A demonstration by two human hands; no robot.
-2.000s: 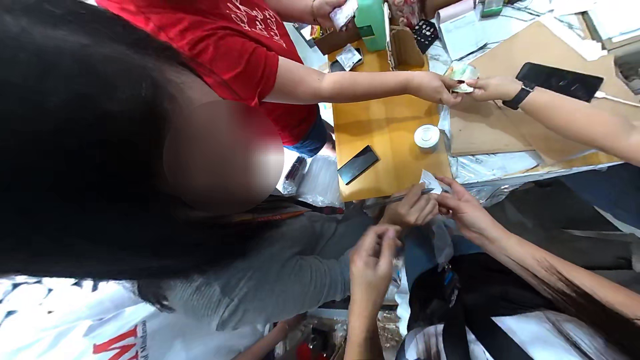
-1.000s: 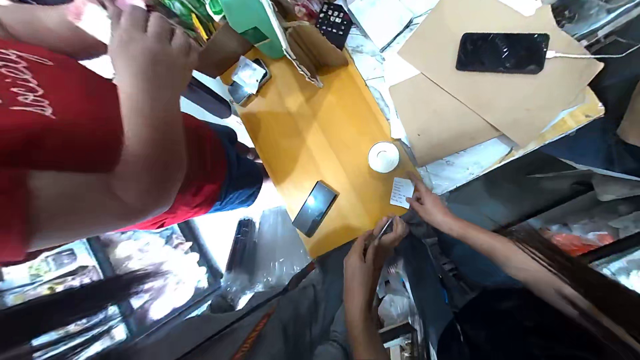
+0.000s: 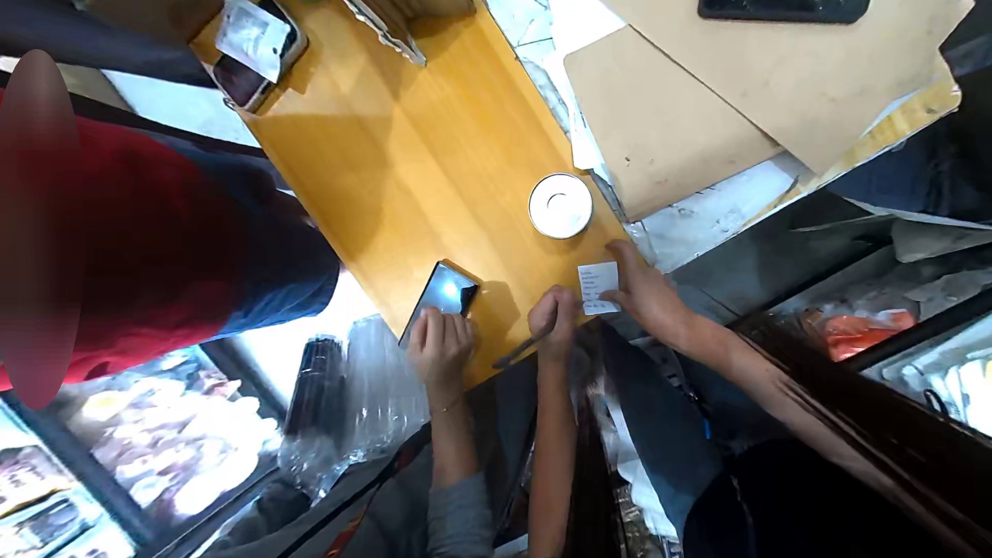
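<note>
My left hand, blurred, is closed around a thin dark pen-like stick at the table's near edge. To its right, a small white paper slip with writing lies on the wooden table. My right hand comes in from the right, its thumb on the slip's edge and its index finger extended above the slip. A round white-topped container stands just beyond the slip. Left of my hands, another person's grey-sleeved hand is over the lower end of a dark phone.
Brown cardboard sheets and another phone lie at upper right. Phones under a clear packet are at the far left corner. A person in red stands left. Plastic-wrapped rolls are below the table's left edge.
The slip was held up between hands two seconds ago; now it lies on the table under my right thumb. The grey-sleeved person's hand is now at the phone. The view is closer to the table.
</note>
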